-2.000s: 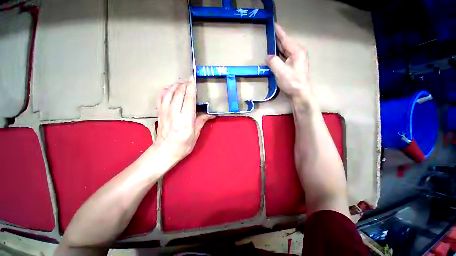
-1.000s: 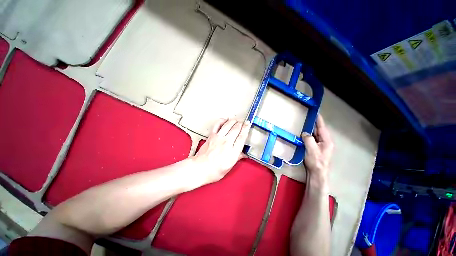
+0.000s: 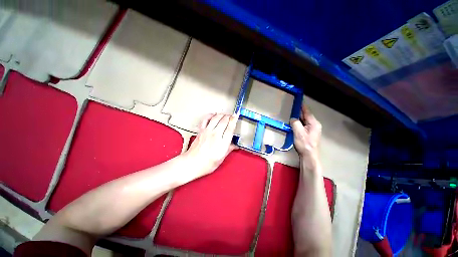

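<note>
A blue open-framed cutting die (image 3: pixel 268 120) lies on the tan sheet (image 3: pixel 336 138), just beyond the row of red windows. Its far end is hidden in the dark under the press beam. My left hand (image 3: pixel 213 143) holds the die's left side at the near corner, with the thumb at its near edge. My right hand (image 3: pixel 306 133) grips the die's right side, thumb on top and fingers outside. Left of the die, cut tan panels (image 3: pixel 206 83) lie within the sheet. A red area (image 3: pixel 216 201) shows through a window below my left hand.
The blue press beam (image 3: pixel 301 52) crosses the back, with its dark underside over the sheet's far edge. A white label with yellow warning signs (image 3: pixel 389 42) is on blue machinery at upper right. A blue bin (image 3: pixel 394 221) stands right of the sheet.
The view has tilted and shifted toward the press. The die, still in both hands, has moved away from me, and its far end has passed under the beam.
</note>
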